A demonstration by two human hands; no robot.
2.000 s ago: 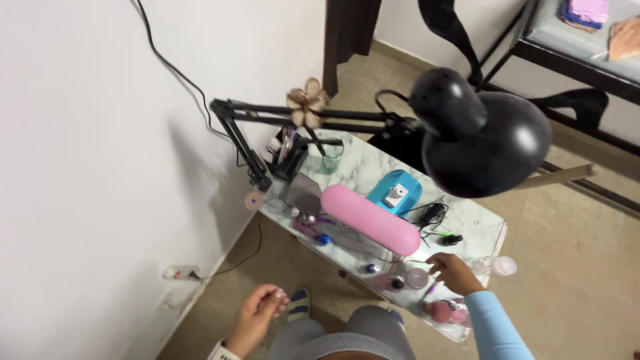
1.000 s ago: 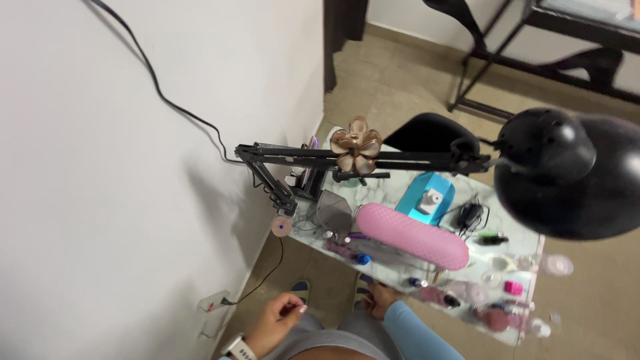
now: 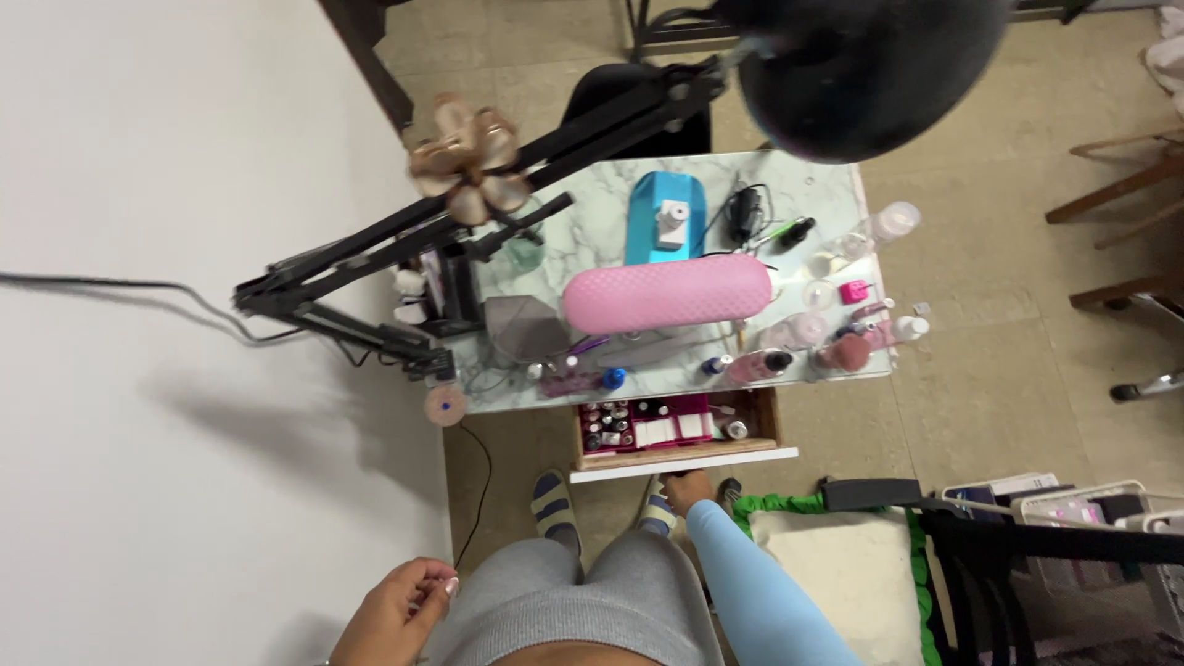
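Under the marble-patterned tabletop (image 3: 592,208), a drawer (image 3: 684,460) stands pulled out, with small bottles (image 3: 608,424) and white packets (image 3: 657,431) in a magenta organizer. My right hand (image 3: 686,490) is at the drawer's white front edge, its fingers partly hidden and bent against it. My left hand (image 3: 402,610) hangs at the lower left beside my thigh, fingers curled; whether something small is between the fingertips cannot be told. On the tabletop lie a pink padded hand rest (image 3: 668,293), a blue device (image 3: 650,208) with a white item on it, and several bottles (image 3: 757,366).
A black lamp arm (image 3: 370,227) with a flower ornament (image 3: 470,162) crosses above the table to a large lampshade (image 3: 869,74). The wall (image 3: 185,444) is close on the left. A chair with a cream seat (image 3: 832,564) and a basket (image 3: 1073,518) stand at the right.
My right hand has moved from over the table's right end to below its front edge. The drawer, not seen open before, now stands open. The view has shifted.
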